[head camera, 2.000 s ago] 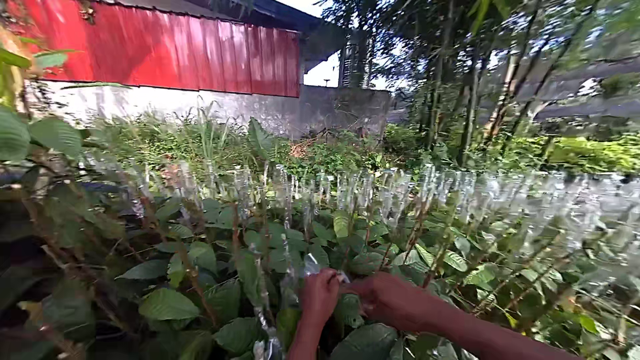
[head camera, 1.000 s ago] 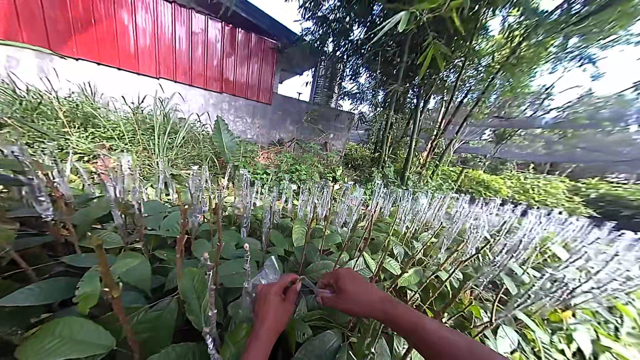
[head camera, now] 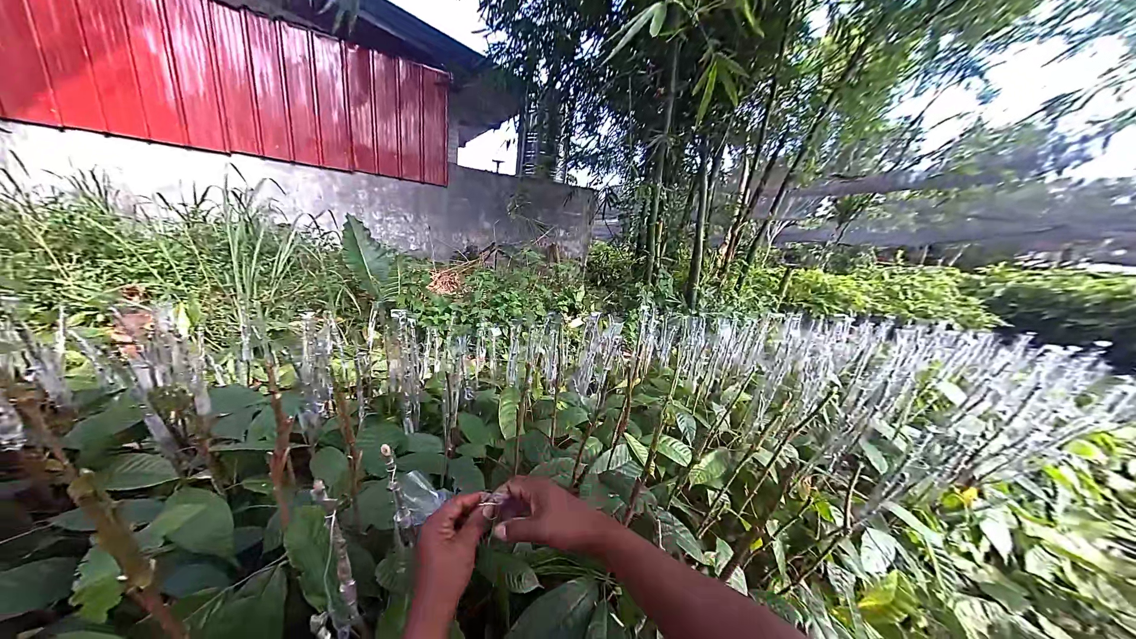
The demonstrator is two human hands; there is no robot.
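Observation:
Low in the middle of the head view, my left hand [head camera: 451,543] and my right hand [head camera: 548,516] meet at their fingertips. Both pinch a small piece of clear plastic film, mostly hidden by the fingers. From the left hand's fingers a clear plastic bag [head camera: 421,497] sticks out to the left, close to a thin stem wrapped in clear film [head camera: 395,493]. Another wrapped stem [head camera: 342,564] stands further left and nearer. Behind the hands rise many seedling stems topped with clear plastic sleeves [head camera: 643,342], above broad green leaves [head camera: 555,612].
Bare brown stems [head camera: 280,444] stand at the left. Beyond the seedlings are tall grass [head camera: 244,257], a concrete wall [head camera: 390,209] under red metal sheeting [head camera: 311,98], and bamboo [head camera: 701,231]. Dark netting [head camera: 958,217] stretches across the right background.
My two hands have come closer together since one second ago, when a strip of clear plastic showed between them. The view has turned a little since the earliest frame.

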